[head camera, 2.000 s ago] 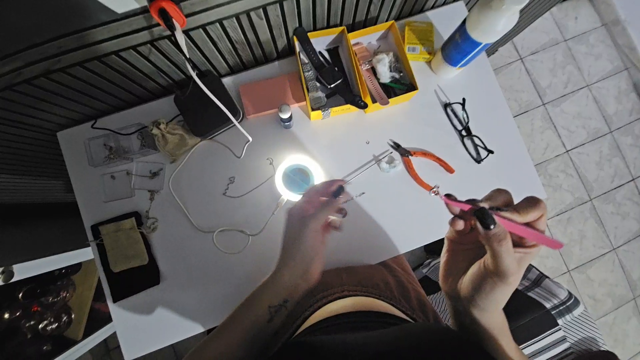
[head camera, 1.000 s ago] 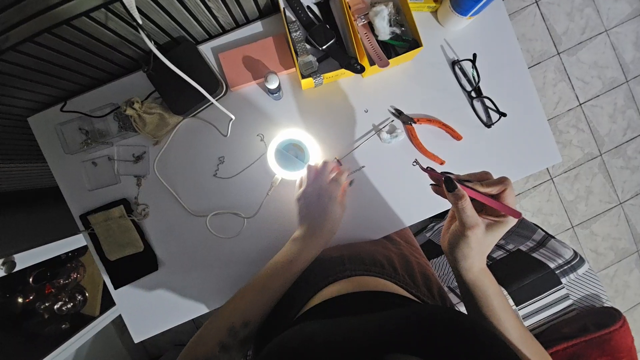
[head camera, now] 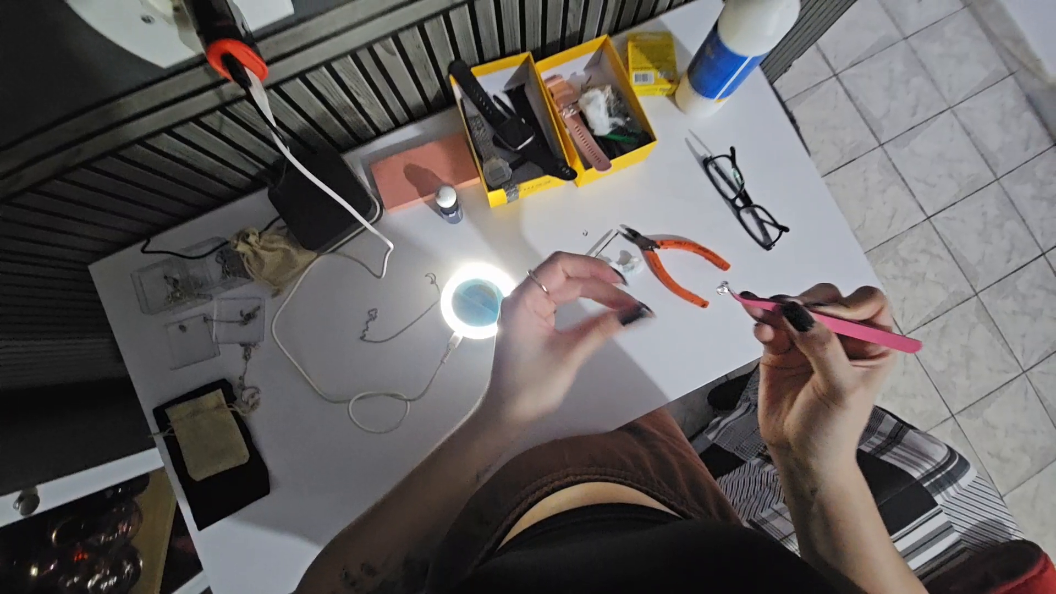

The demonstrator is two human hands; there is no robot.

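My right hand (head camera: 817, 346) grips pink tweezers (head camera: 858, 327), and a small silvery clasp or ring (head camera: 723, 288) sits at their tips. My left hand (head camera: 553, 330) is raised over the table, thumb and index finger apart; nothing can be seen between them. Beside it glows a round ring light (head camera: 477, 300) with a white cable. A thin chain (head camera: 402, 333) lies left of the light. Orange-handled pliers (head camera: 678, 262) rest open between my hands, near a small clear item (head camera: 629, 264) that I cannot make out.
Two yellow boxes (head camera: 528, 194) of watches and straps stand at the back beside a white bottle (head camera: 734, 54). Black eyeglasses (head camera: 745, 198) lie at the right. A small bottle (head camera: 449, 204) stands near a pink box (head camera: 422, 172). Clear packets (head camera: 191, 340) and pouches (head camera: 210, 433) are at the left.
My left hand has lifted from beside the ring light, its thumb and index finger now spread to the right of the light. My right hand still holds the tweezers.
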